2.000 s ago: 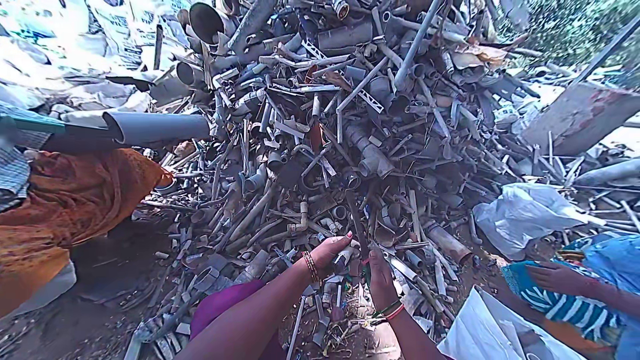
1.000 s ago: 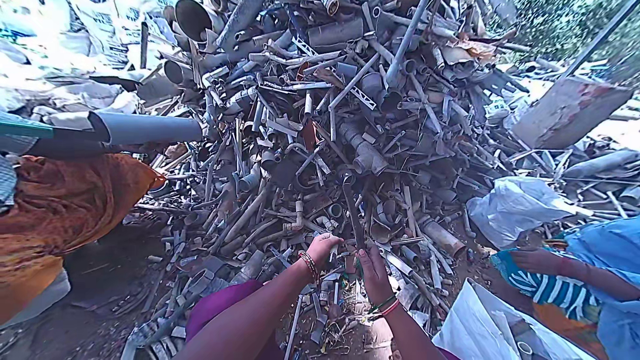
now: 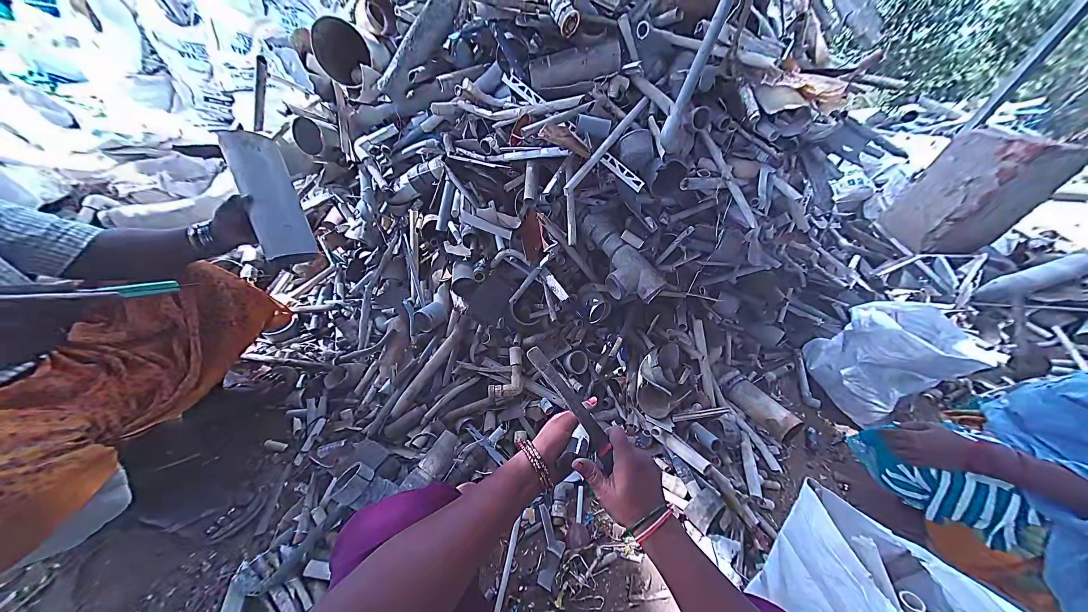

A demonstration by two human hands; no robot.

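At the lower middle, my right hand (image 3: 627,480) grips the near end of a long dark tool (image 3: 561,382), perhaps a blade; its exact kind is unclear. The tool points up and left toward the heap. My left hand (image 3: 561,433) is just left of it, close to the shaft, its fingers bent; whether it holds anything cannot be told. Beyond both hands rises a large heap of scrap plastic pipes and fittings (image 3: 612,246). A pale elbow pipe fitting (image 3: 512,374) lies in front of my left hand.
At left, a co-worker's hand (image 3: 231,223) holds a grey pipe piece (image 3: 268,195). Another person's hand (image 3: 926,446) rests on patterned cloth at right. An open white sack (image 3: 816,544) with pipe pieces stands at lower right, a white plastic bag (image 3: 892,357) behind it. A concrete slab (image 3: 977,191) leans at right.
The co-worker's grey pipe piece at left has turned from nearly level to steeply tilted. The dark tool in my right hand now leans further left.
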